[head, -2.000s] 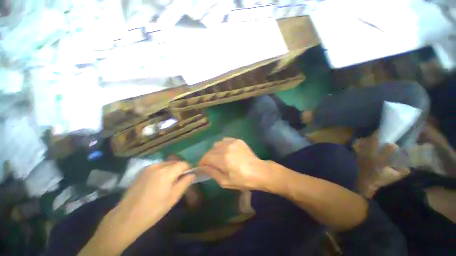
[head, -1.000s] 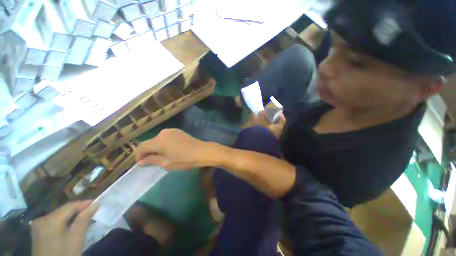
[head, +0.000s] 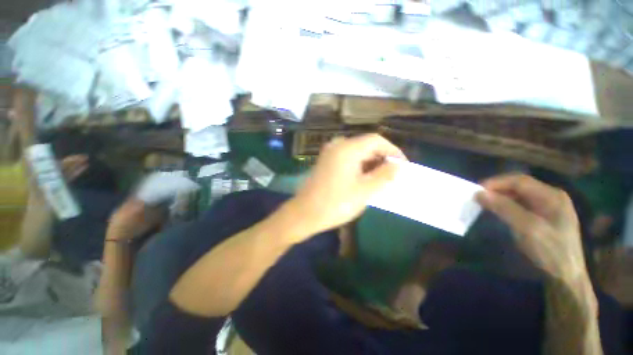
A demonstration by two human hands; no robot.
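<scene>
A white strip (head: 434,197), a folded sheet or slim carton with no print readable, is held over my lap, slanting down to the right. My left hand (head: 350,177) pinches its left end between thumb and fingers. My right hand (head: 538,208) pinches its right end at a small end part, which may be a flap. The fingertips hide both ends. The picture is slightly blurred.
White sheets and cartons (head: 187,90) cover the bench ahead and left. A white board or sheet (head: 513,73) lies at right. A divided brown tray (head: 486,142) is below the bench edge. Another person's hand (head: 132,218) is at left. Slips (head: 259,171) lie on the green floor.
The view has swung left; the neighbour on the right is out of view and people on the left show. The strip, still between both hands, now slants down to the right.
</scene>
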